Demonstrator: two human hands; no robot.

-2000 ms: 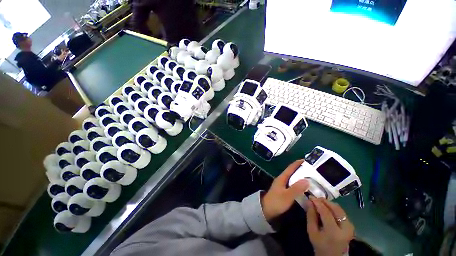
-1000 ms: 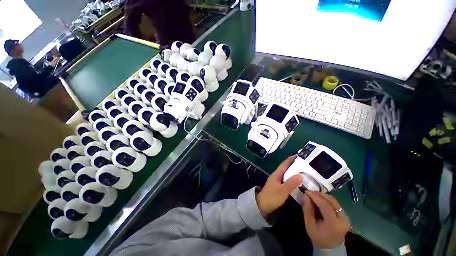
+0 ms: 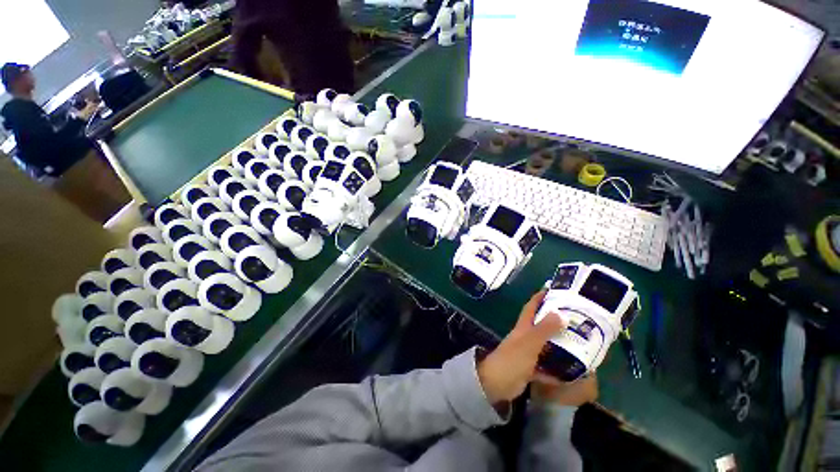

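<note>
A white security camera (image 3: pixel 582 318) with black square windows on its head and a black-faced ball below is held above the near bench edge. My left hand (image 3: pixel 518 358) grips its left side, thumb on the front of the white body. My right hand (image 3: pixel 564 391) is below and behind the ball, mostly hidden, so its hold is unclear. Two similar cameras stand beside each other left of it: one (image 3: pixel 497 249) close by and one (image 3: pixel 439 205) farther left.
A white keyboard (image 3: pixel 571 212) lies below the bright monitor (image 3: pixel 635 83). Rows of white ball heads (image 3: pixel 193 327) cover the line table at left. White sticks (image 3: pixel 683 235), a bulky black machine (image 3: pixel 764 249) and a yellow roll (image 3: pixel 592 173) are at right. People are in the background.
The held camera has turned so its ball and black face now show towards me. My right hand has moved from its front to below and behind it. The view has shifted slightly.
</note>
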